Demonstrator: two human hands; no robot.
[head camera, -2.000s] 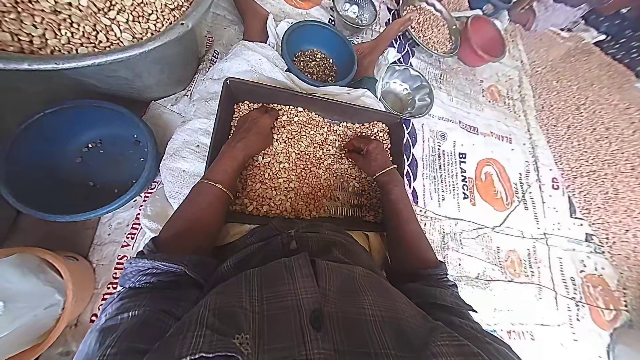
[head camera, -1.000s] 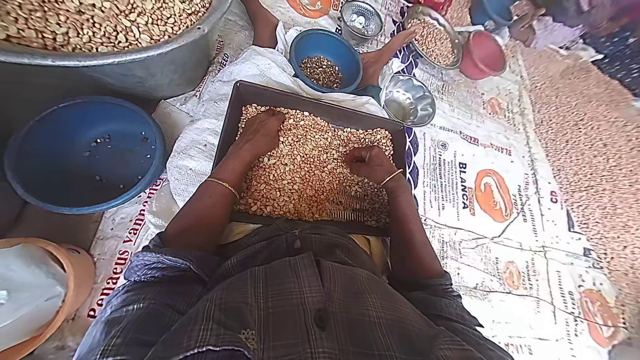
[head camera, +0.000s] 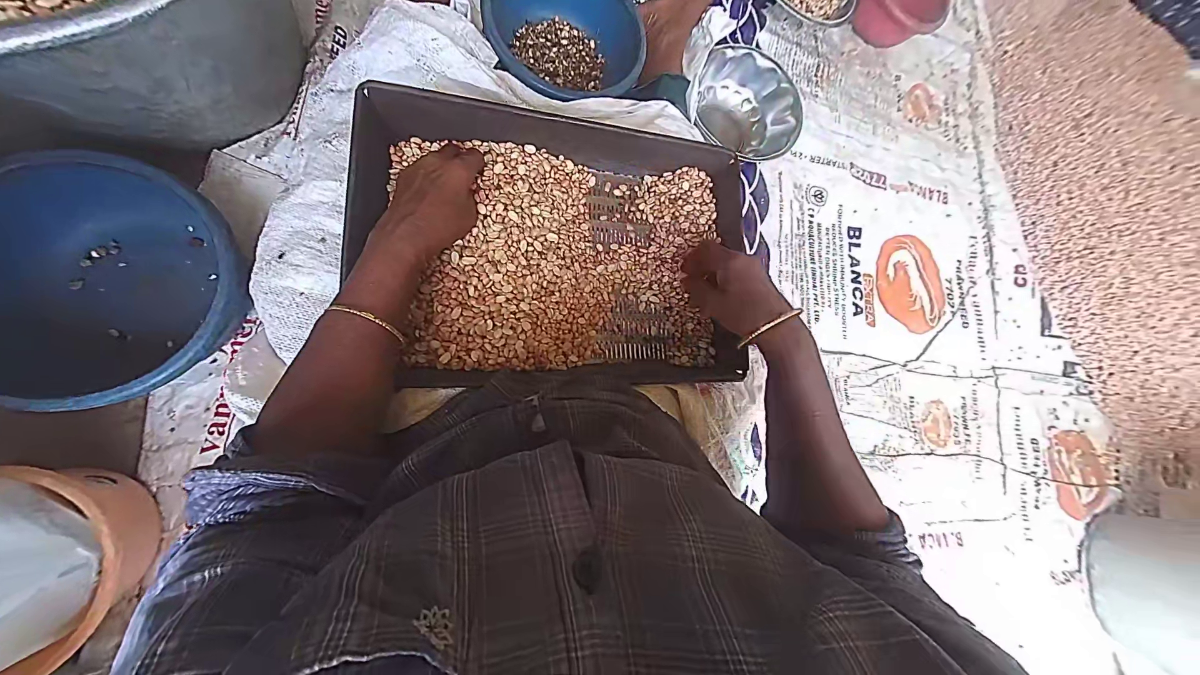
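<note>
A dark rectangular tray (head camera: 544, 117) with a slotted bottom lies across my lap, holding a layer of pale and reddish nuts or split kernels (head camera: 525, 253). My left hand (head camera: 436, 202) rests on the kernels near the tray's far left corner, its fingers curled down and partly hidden. On the right side, my right hand (head camera: 727, 281) touches the kernels beside the tray's right wall, fingers bent inward. Whether either hand holds any kernels cannot be told. Slots of the tray bottom show between the hands, right of the middle. A thin bangle circles each wrist.
Beyond the tray stand a blue bowl (head camera: 633, 70) with dark bits and a fluted metal bowl (head camera: 787, 103). A wide blue basin (head camera: 225, 309), a large metal tub (head camera: 187, 94) and an orange container (head camera: 136, 534) are at left. Kernels (head camera: 1097, 187) cover the floor at right. Another person's foot shows at top.
The slotted tray bottom shows over a larger area right of the middle, where kernels lay before. The view has shifted, with the far bowls now nearer the top edge.
</note>
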